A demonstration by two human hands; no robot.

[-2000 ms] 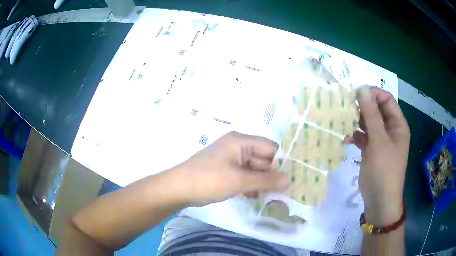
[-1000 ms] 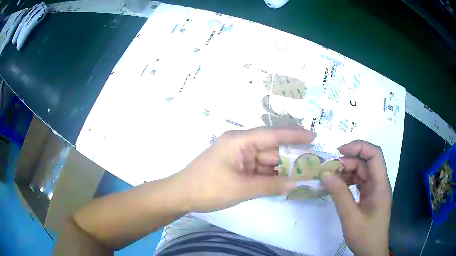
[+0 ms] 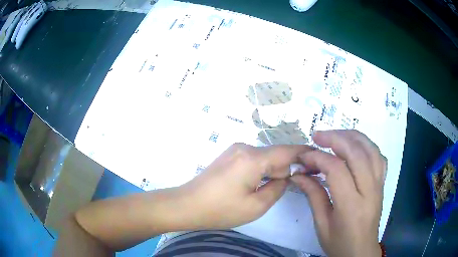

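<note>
My left hand and my right hand meet over the lower part of the printed white mat. Between their fingertips they pinch a small white and tan scrap, mostly hidden by the fingers. Beyond the hands, tan die-cut adhesive pieces lie on the mat: a rounded one and another closer to my fingers, with a curved piece between them.
A blue bin with tan scraps stands at the right edge. White handsets lie at the upper left. Another white handset is at the top on the green belt. A brown carton is at lower left.
The tan sheet first held up between my hands is out of them, and tan pieces lie on the mat. The small piece between my fingers is now mostly covered, as my hands have closed together.
</note>
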